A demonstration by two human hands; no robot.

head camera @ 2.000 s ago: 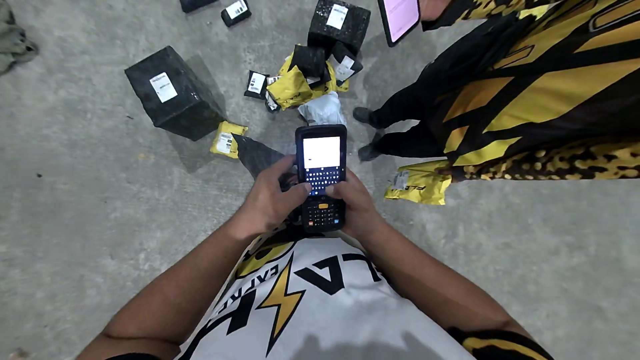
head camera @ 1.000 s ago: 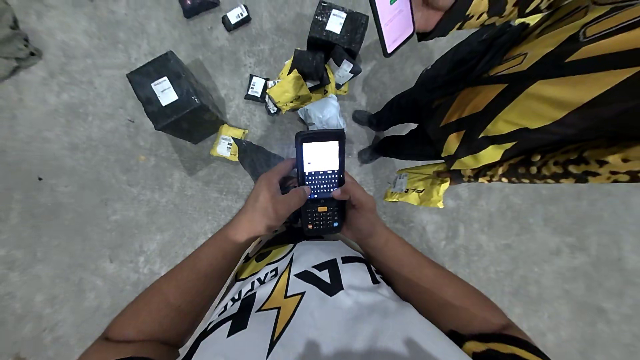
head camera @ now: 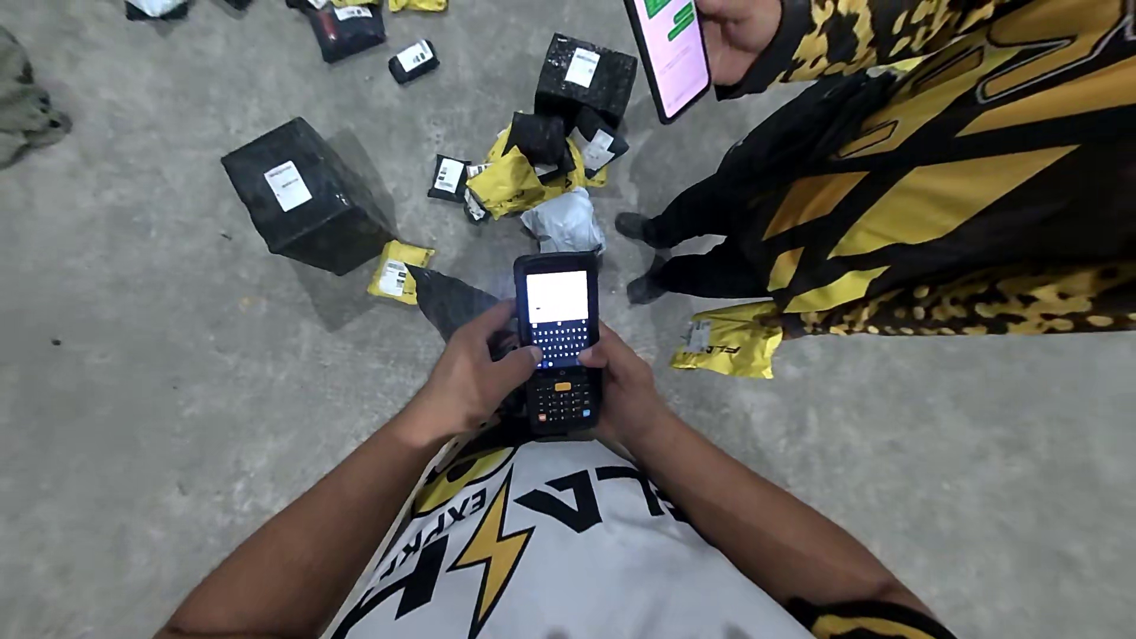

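Observation:
A black handheld mobile computer (head camera: 563,387) with a keypad and a lit screen is held upright in front of my body by both hands. My left hand (head camera: 479,368) wraps its left side, the thumb over the lower left of the on-screen keyboard. Around the right side is my right hand (head camera: 626,377), its thumb on the screen's lower right edge. A dark plastic bag (head camera: 453,300) lies partly hidden behind my left hand and the device. Just beyond the device's top edge is a pale plastic mailer (head camera: 566,222) on the floor.
On the concrete floor (head camera: 177,426) stand a large black-wrapped box (head camera: 342,213) and a smaller black-wrapped box (head camera: 612,84), among yellow mailers (head camera: 508,185) and black parcels. At right a person (head camera: 852,204) holds a smartphone (head camera: 670,58) and, low down, a yellow mailer (head camera: 732,342).
The other person's smartphone has moved left and down from two seconds ago, compared with the boxes. Both my hands keep their hold on the device.

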